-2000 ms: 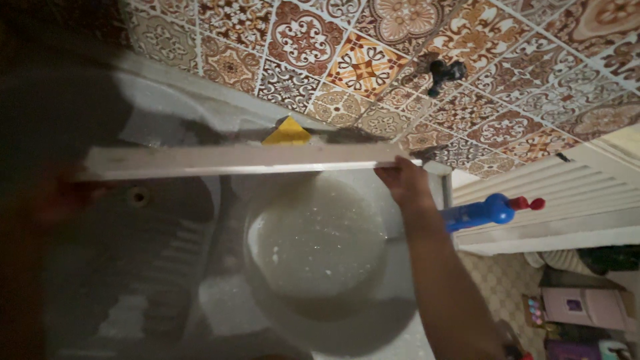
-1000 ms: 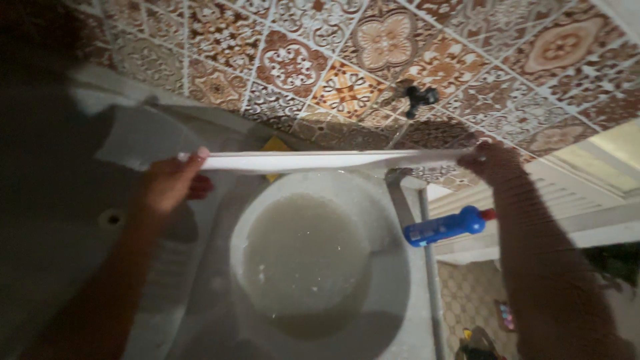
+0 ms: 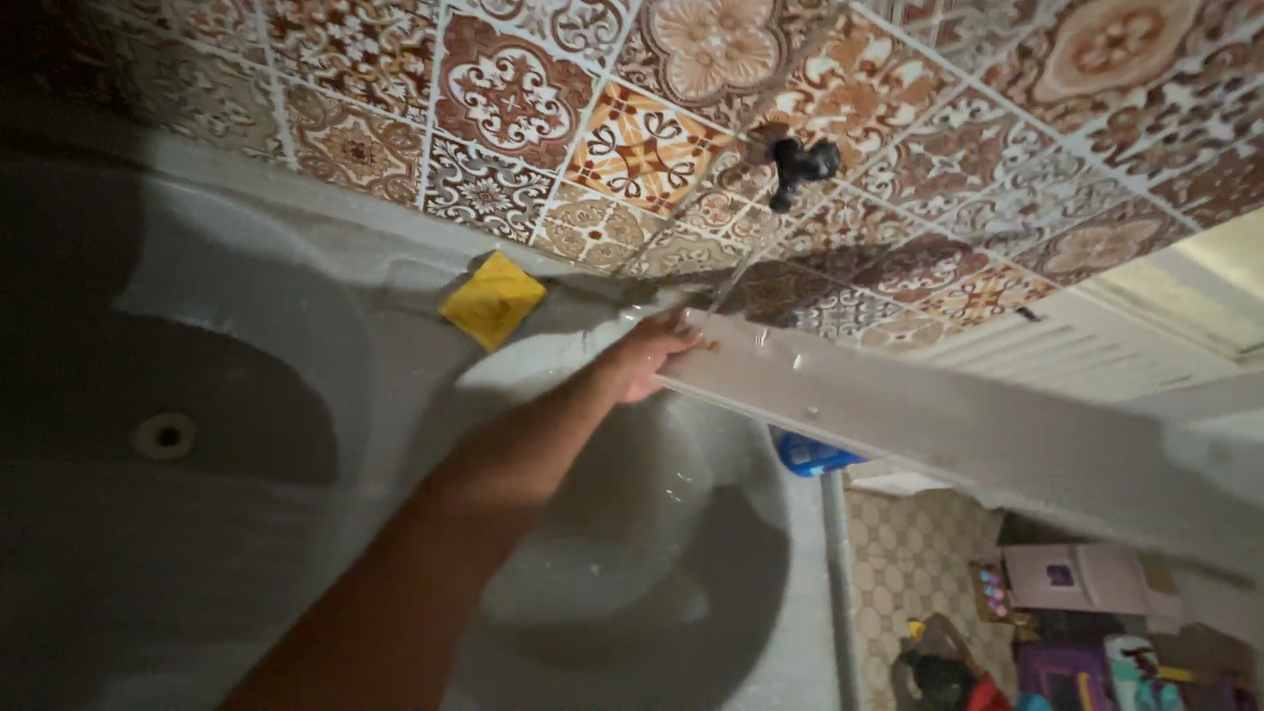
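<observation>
My left hand (image 3: 657, 355) grips the near end of a long flat white board (image 3: 889, 415) above the right basin. Water from the black wall tap (image 3: 802, 170) falls at that end, with drops around my fingers. The board slants down to the right, past the sink's edge. My right hand is not in view. Cloudy water (image 3: 612, 523) lies in the round basin under my forearm. A yellow sponge or cloth (image 3: 493, 300) rests on the sink ledge, left of my hand. Part of a blue bottle (image 3: 815, 454) shows below the board, which hides the rest.
The left basin (image 3: 247, 395) has a round drain (image 3: 165, 435). Patterned tiles (image 3: 647, 148) cover the wall behind. Beyond the sink's right edge (image 3: 839, 583) are a tiled floor (image 3: 889, 553), a pale pink container (image 3: 1076, 576) and several coloured items.
The board has shifted right, its left end now under the tap. My left hand has moved right with it, over the round basin. My right hand has left the view.
</observation>
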